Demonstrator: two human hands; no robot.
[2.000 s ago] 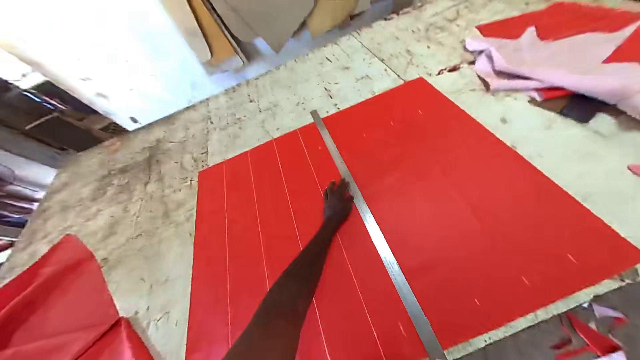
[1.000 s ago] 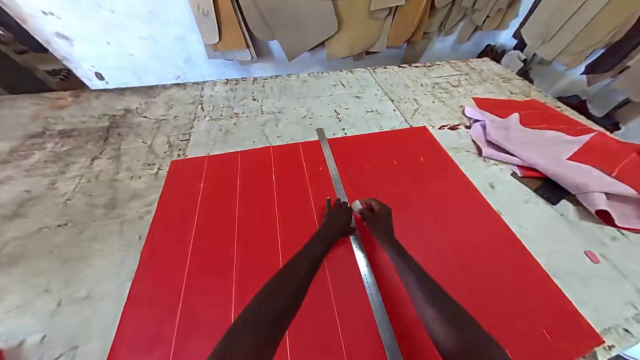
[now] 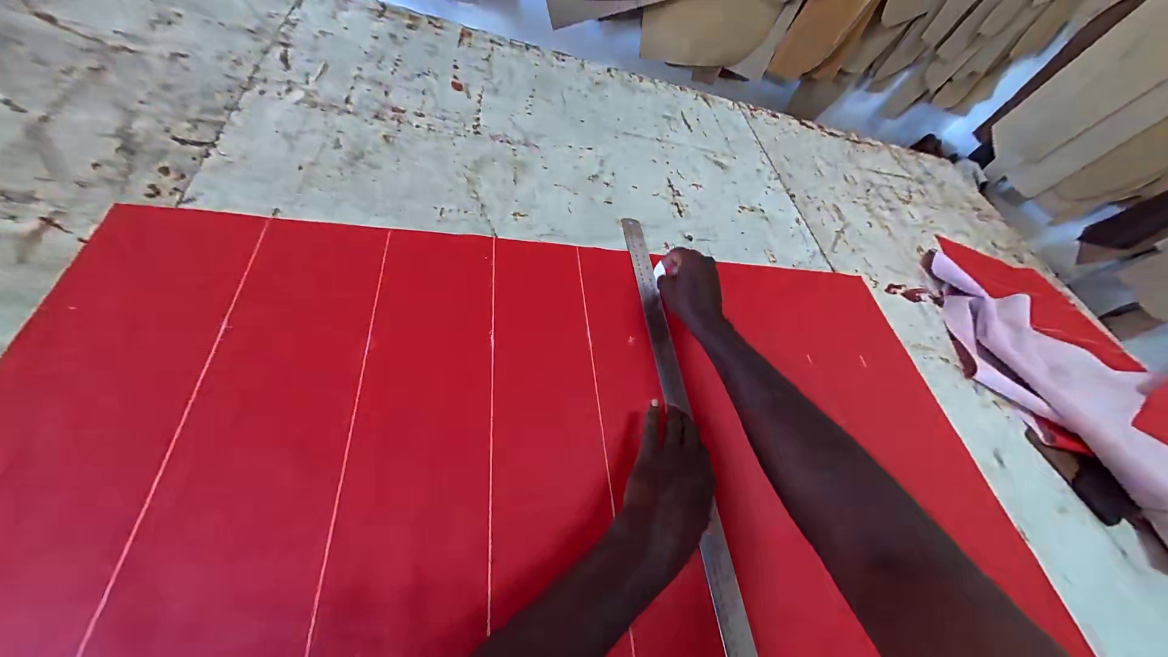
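Observation:
A large red sheet of material lies flat, marked with several long pale lines and a few short ticks. Across it runs a long metal ruler, its far end sticking out past the sheet's far edge. My left hand presses on the ruler near its middle, fingers stretched forward. Near the ruler's far end, my right hand is closed on a small white piece, probably chalk, held at the ruler's right edge.
The worktable has a stained, scratched pale top. Folded red and pale pink material lies at the right, with a dark piece beside it. Beyond the far edge hang many brown and tan flat templates.
My right hand, out of sight two seconds ago, came beside my left hand with the white piece, then moved along the ruler to its far end. The view has shifted.

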